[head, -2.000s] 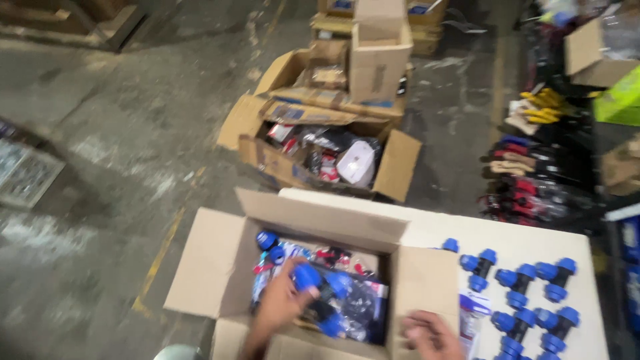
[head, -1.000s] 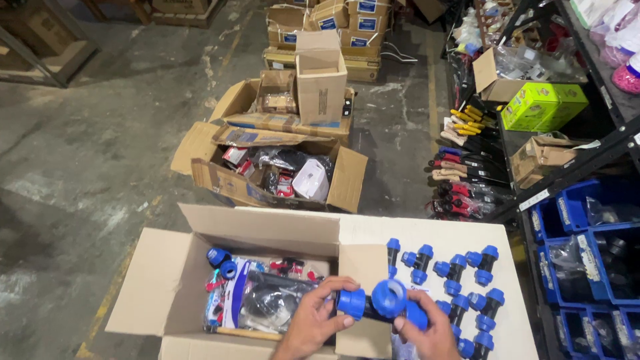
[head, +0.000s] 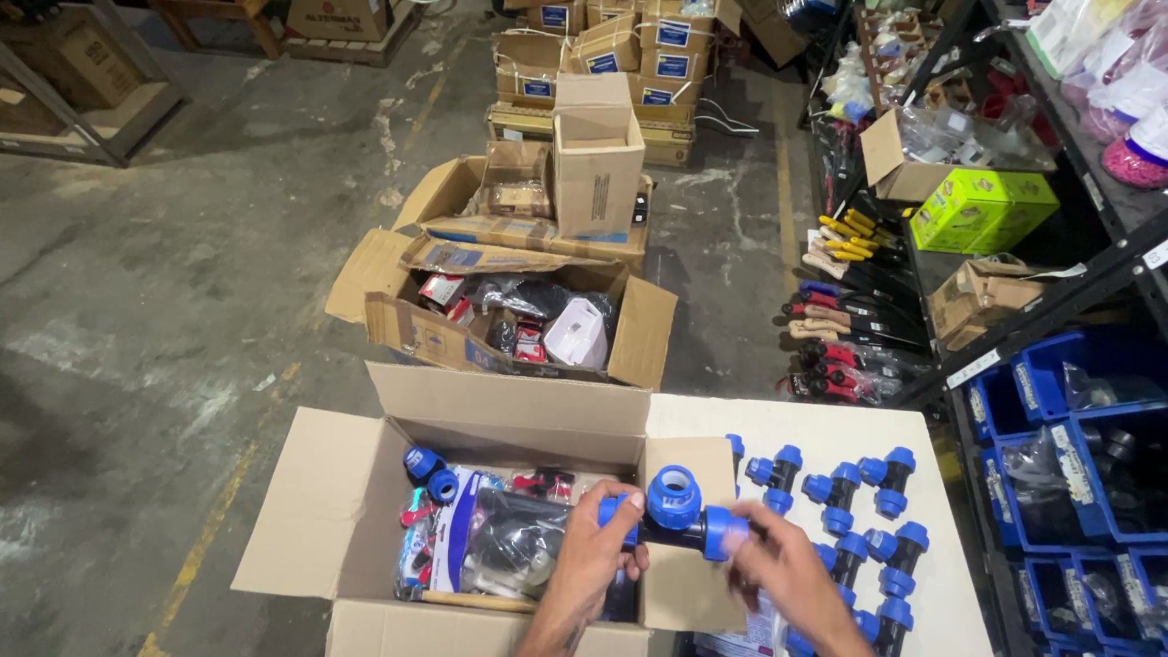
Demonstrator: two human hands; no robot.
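Note:
My left hand (head: 598,547) grips one end of a black plastic pipe tee fitting with blue compression nuts (head: 673,511), held over the right flap of an open cardboard box (head: 511,401). My right hand (head: 776,557), slightly blurred, is at the tee's right-hand nut; its fingers touch or nearly touch it. Inside the box lie a blue and black pipe fitting (head: 429,474), a bagged item with a blue and white card (head: 511,538), small red-handled parts and a wooden handle (head: 479,600). More blue and black tee fittings (head: 835,495) lie in rows on the white tabletop (head: 899,422).
Beyond the table, an open carton of mixed goods (head: 520,319) and a tall open carton (head: 598,173) stand on the concrete floor. At right, a black metal shelf (head: 1031,347) holds blue bins (head: 1113,465) and a green box (head: 985,210); bundled handled tools (head: 839,319) lie beside it.
Two seconds ago my left hand had the tee inside the box; it moved up and right, out over the flap. My right hand came from the box's right flap to the tee. The view has shifted.

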